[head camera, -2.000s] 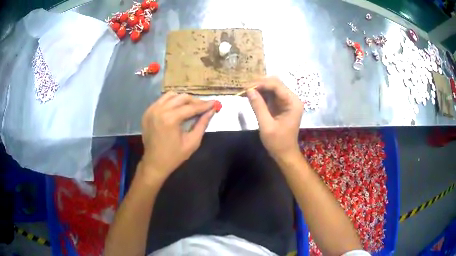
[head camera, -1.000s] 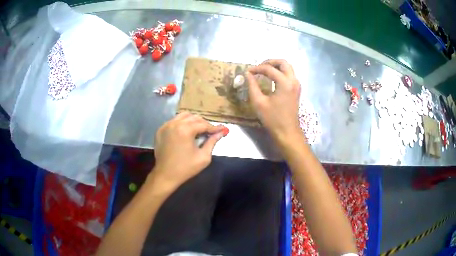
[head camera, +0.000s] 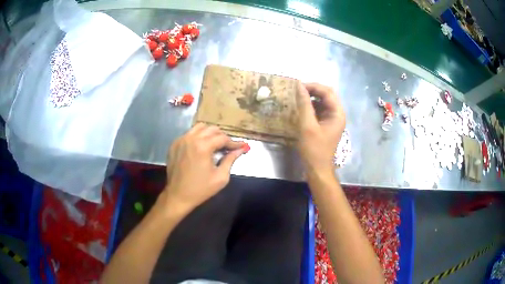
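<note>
My left hand (head camera: 196, 161) pinches a small red figure (head camera: 245, 148) between thumb and fingertips, just in front of the cardboard pad. The brown stained cardboard pad (head camera: 221, 102) lies on the steel bench, with a whitish glue blob (head camera: 263, 93) in a dark wet stain. My right hand (head camera: 324, 125) is over the pad's right edge, fingers bent together. A small pale bit shows by its fingers, but what it holds is not clear. A lone red-and-white figure (head camera: 187, 100) lies left of the pad. Tiny white parts (head camera: 344, 151) lie right of my right hand.
A heap of red figures (head camera: 172, 43) lies behind left, beside a white plastic bag (head camera: 105, 61) with speckled pieces. White discs (head camera: 440, 133) and a small brown card (head camera: 472, 159) lie far right. Blue bins with red contents stand below the bench at left and right (head camera: 407, 238). A green belt (head camera: 354, 33) runs behind.
My right hand moved from the pad's front edge, where it held a thin stick, to near the glue, then right to the pad's edge. My left hand still holds the red figure. The view shifted.
</note>
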